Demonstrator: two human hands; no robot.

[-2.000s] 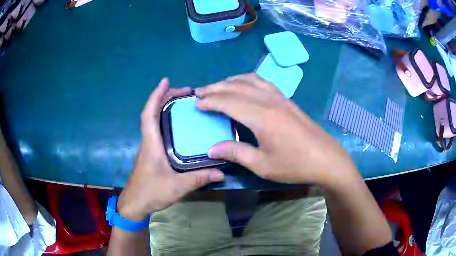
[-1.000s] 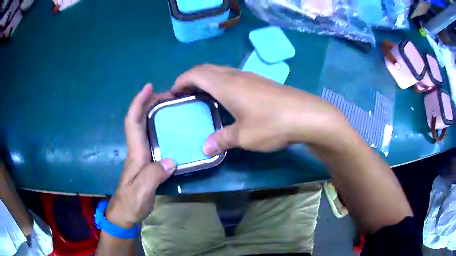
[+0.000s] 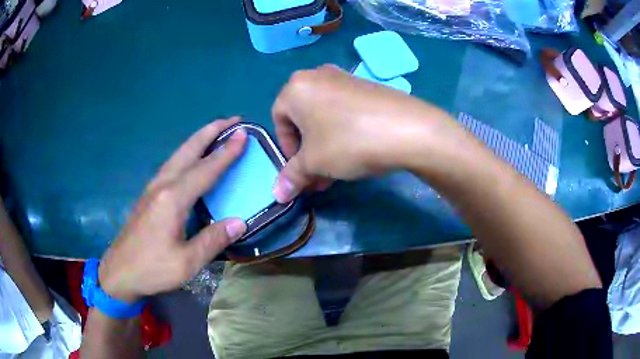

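A speaker unit with a light blue front cover and dark rim is between my hands near the bench's front edge, face up and turned at an angle. Its brown carry strap shows on the side nearest me. My left hand grips the unit, with fingers across the blue face and the thumb on its near rim. My right hand is at the right rim, thumb tip on the rim's corner and fingers curled; whether it holds anything small is hidden.
A light blue unit stands at the back. Loose blue covers lie right of it. Plastic bags are behind. A strip sheet lies right, partly behind my right forearm. Pink units stand far right. A person's arm is at left.
The unit has turned and tilted, and its strap now shows. My left fingers have moved over the cover. My right hand has curled at the right rim.
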